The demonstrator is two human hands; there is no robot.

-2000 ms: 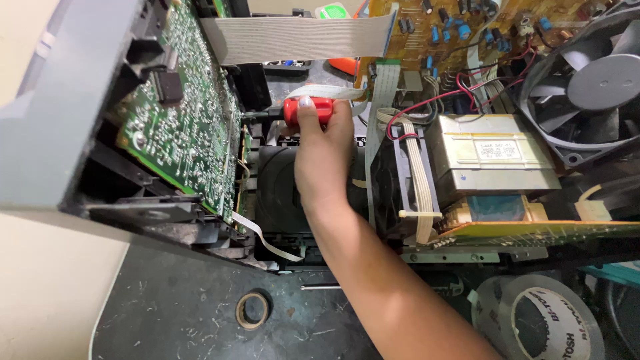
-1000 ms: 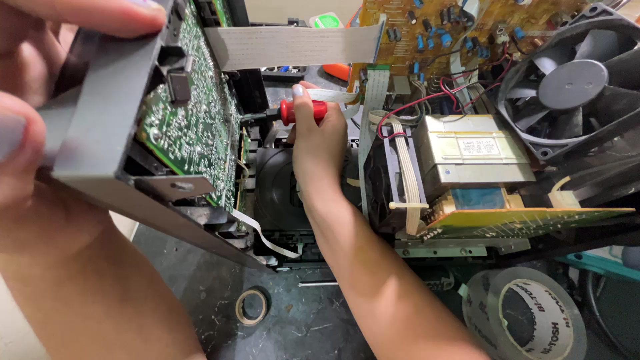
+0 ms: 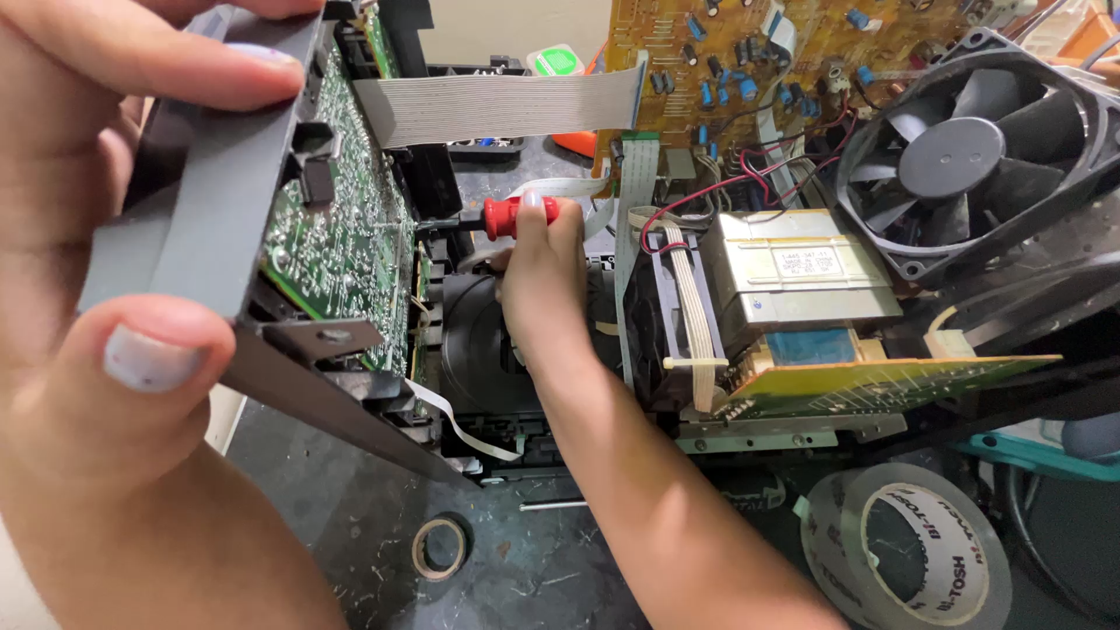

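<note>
My left hand (image 3: 114,175) grips the dark plastic front panel (image 3: 223,166) of an opened electronic device, thumb and fingers over its edge. My right hand (image 3: 547,262) holds a screwdriver by its red handle (image 3: 503,218). The shaft points left, with its tip at the edge of the green circuit board (image 3: 350,210) mounted behind the panel; whether it sits in a screw cannot be told. A wide grey ribbon cable (image 3: 503,109) runs from that board to a brown circuit board (image 3: 691,79). Below my right hand lies a round black disc mechanism (image 3: 472,337).
A transformer (image 3: 805,271), a cooling fan (image 3: 954,157) and red and black wires stand on the right. On the dark table lie a small tape ring (image 3: 439,549), a large roll of clear tape (image 3: 910,547) and a metal rod (image 3: 553,505). A black tray (image 3: 490,150) is behind.
My left hand, not in view two seconds ago, has come onto the front panel from the left. My right hand still holds the red screwdriver among the parts.
</note>
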